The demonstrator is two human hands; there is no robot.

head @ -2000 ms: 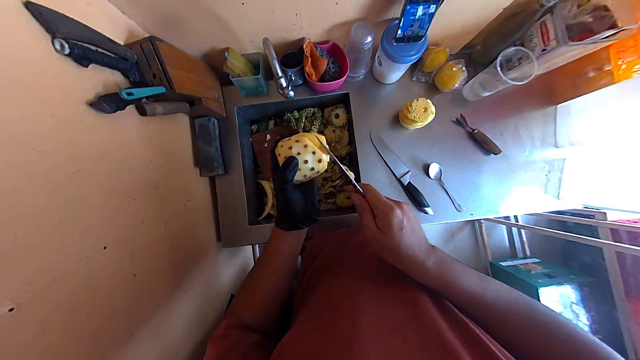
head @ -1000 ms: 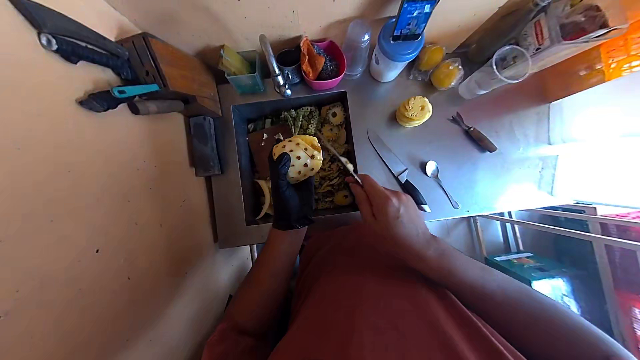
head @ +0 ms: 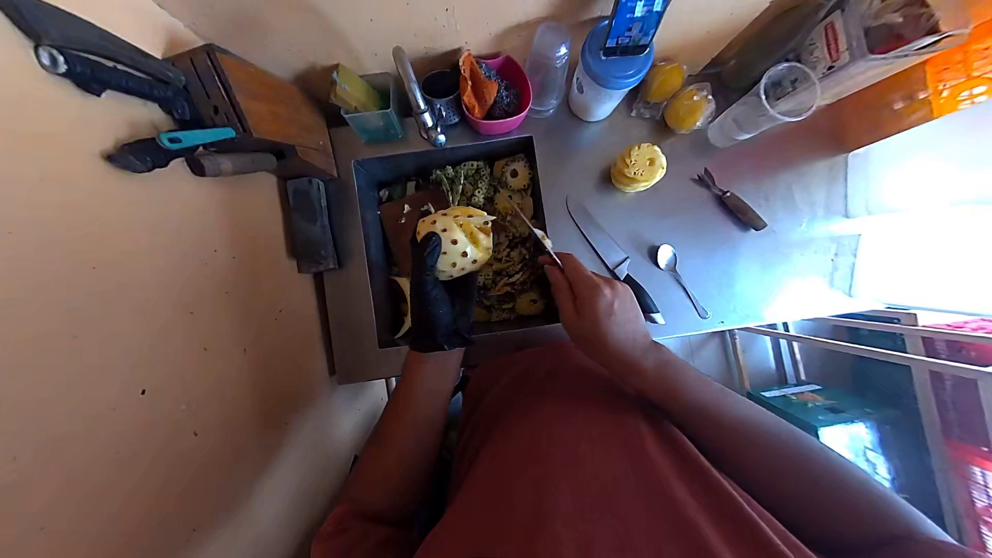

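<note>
Over the sink, my left hand (head: pixel 443 298), in a black glove, holds a peeled pineapple (head: pixel 457 242) dotted with brown eyes, with a cut groove near its top. My bare right hand (head: pixel 603 310) grips a small knife (head: pixel 535 226), its blade pointing up and left, just right of the pineapple and apart from it; a pale bit clings to the blade. Pineapple peels and trimmings (head: pixel 504 279) fill much of the sink (head: pixel 366 256) below. A large kitchen knife (head: pixel 597 232) with a black handle lies on the steel counter, with a spoon (head: pixel 682 280) to its right.
Pineapple slices (head: pixel 638 167) are stacked on the counter, left of a wooden-handled tool (head: pixel 730 200). Behind the sink stand a faucet (head: pixel 417 97), a pink bowl (head: pixel 515 116) and a blue-lidded container (head: pixel 601 77) below a phone (head: pixel 634 27). A wooden knife block (head: pixel 267 101) is at left.
The blade, against or very near the pineapple two seconds ago, now stands apart at its right. The groove near the pineapple's top faces the view more plainly.
</note>
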